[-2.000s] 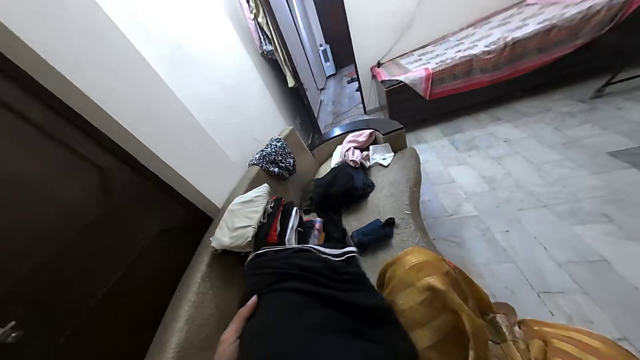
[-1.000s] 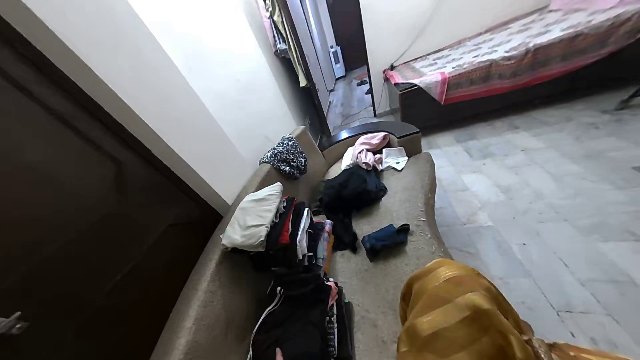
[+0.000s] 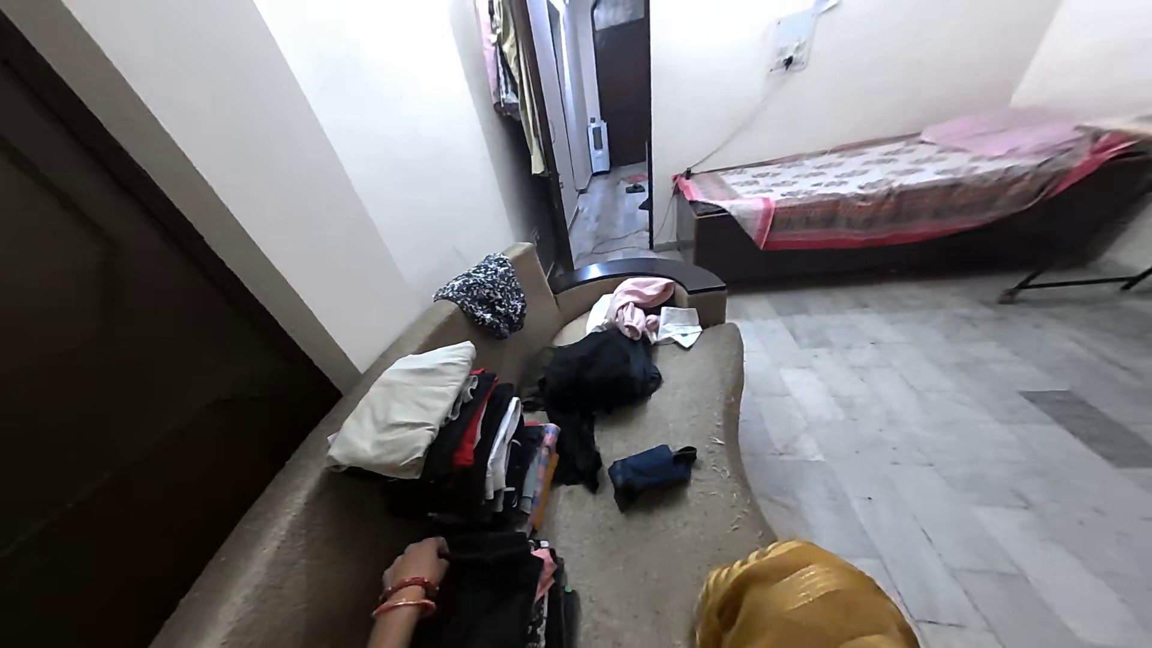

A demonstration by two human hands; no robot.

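Note:
My left hand, with red bangles at the wrist, rests at the upper left corner of a folded black garment at the bottom of the view; its fingertips meet the cloth, and whether they grip it is unclear. That garment lies on a stack of clothes on the sofa seat. Just beyond stands a row of folded clothes in black, red and white, with a cream folded garment against the backrest. To the right lies a small dark blue folded garment. My right hand is not in view.
Crumpled black clothes, a pink cloth and a patterned cloth lie farther along the sofa. Mustard fabric covers my knee at lower right. A bed stands across the tiled floor.
The black garment, earlier held up across the lower middle, now lies on the near stack. My left hand has moved up to its far left corner. The view has tilted upward.

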